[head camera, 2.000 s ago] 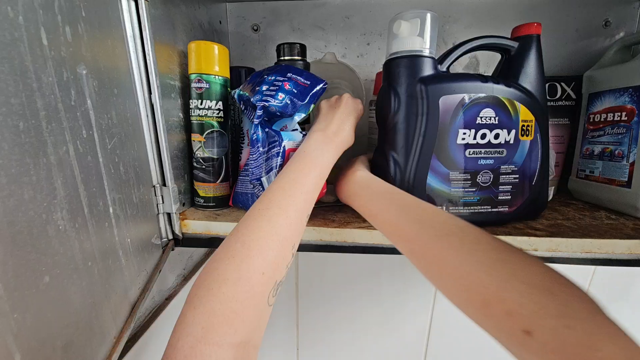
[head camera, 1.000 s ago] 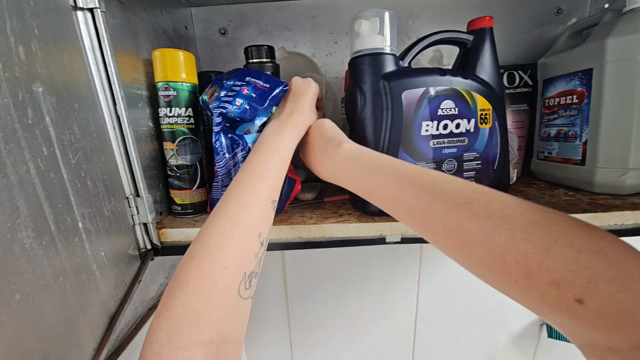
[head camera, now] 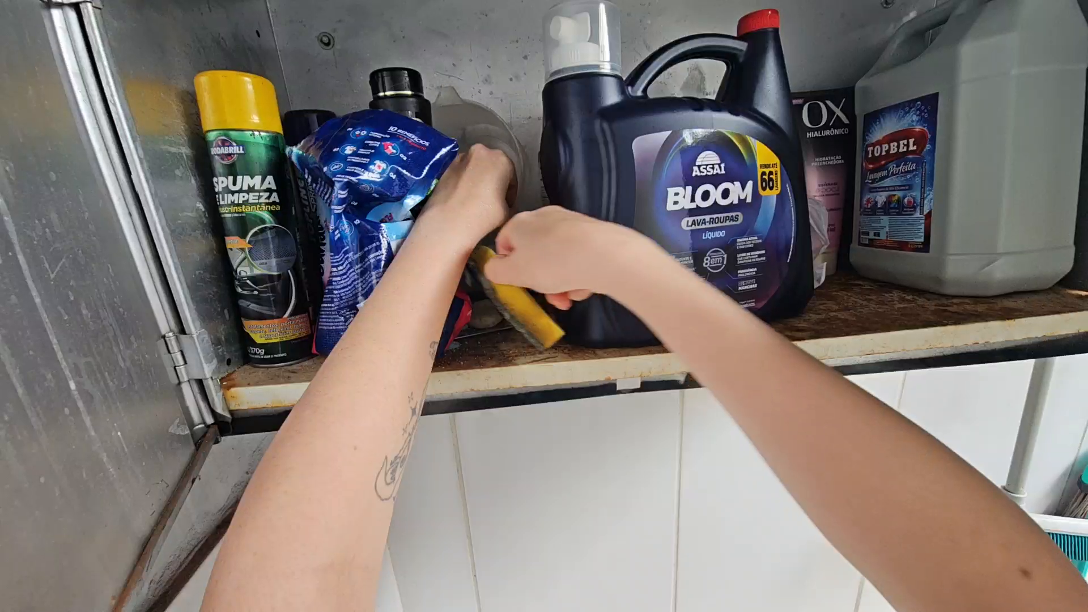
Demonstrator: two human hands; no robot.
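Note:
My right hand (head camera: 565, 255) grips a yellow sponge with a darker scouring side (head camera: 523, 313), its lower end pointing down over the shelf's front. Just left of it and further up, my left hand (head camera: 470, 194) is curled beside a blue detergent pouch (head camera: 374, 170); its fingertips are hidden, so what it holds is unclear. Behind that hand stands a pale translucent container (head camera: 476, 123). The large dark Bloom laundry detergent jug (head camera: 595, 195) is close to the right hand's far side.
At left on the shelf (head camera: 578, 364) stand a yellow-capped spray can (head camera: 255, 212) and a black-capped bottle (head camera: 399, 93). To the right are a pink and black box (head camera: 826, 161) and a large grey jug (head camera: 1003, 170). The metal cabinet door (head camera: 85, 297) stands open at left.
A yellow sponge now shows in my right hand; it was not visible before. The right hand has come slightly away from the left, which remains by the blue pouch.

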